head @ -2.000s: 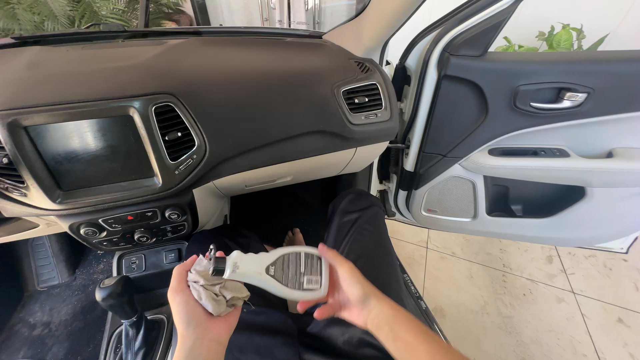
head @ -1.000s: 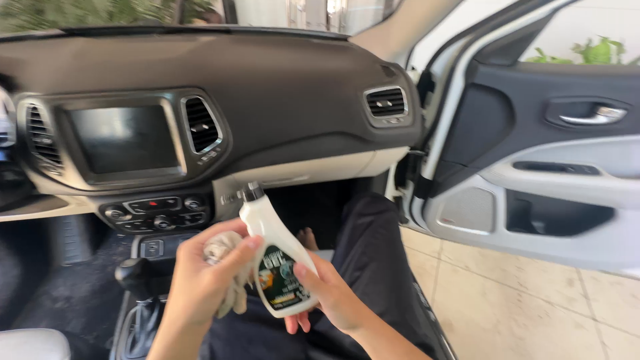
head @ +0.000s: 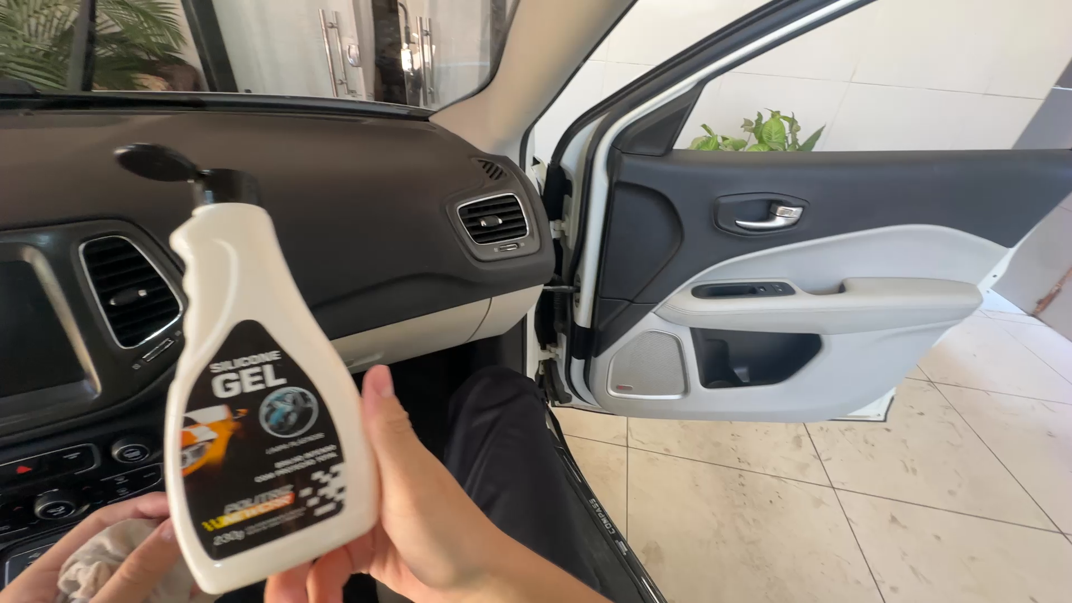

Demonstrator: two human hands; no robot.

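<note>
A white plastic bottle of silicone gel [head: 268,419] with a dark printed label stands upright, close to the camera. Its black flip-top cap [head: 226,186] is flipped up to the left. My right hand [head: 427,502] grips the bottle's lower right side, thumb along the edge and fingers under the base. At the lower left, my left hand [head: 109,544] holds a crumpled beige cloth [head: 117,561], partly hidden behind the bottle and cut off by the frame edge.
Behind the bottle runs the car's dark dashboard [head: 360,201], with air vents [head: 492,219] and a screen [head: 38,327] at left. The passenger door [head: 837,293] stands wide open at right above a tiled floor [head: 754,494]. My leg [head: 519,469] is below the glovebox [head: 419,335].
The bottle has come up nearer the camera, its label facing me. Its cap, closed a second ago, is now flipped open. My left hand has moved down and left with the cloth.
</note>
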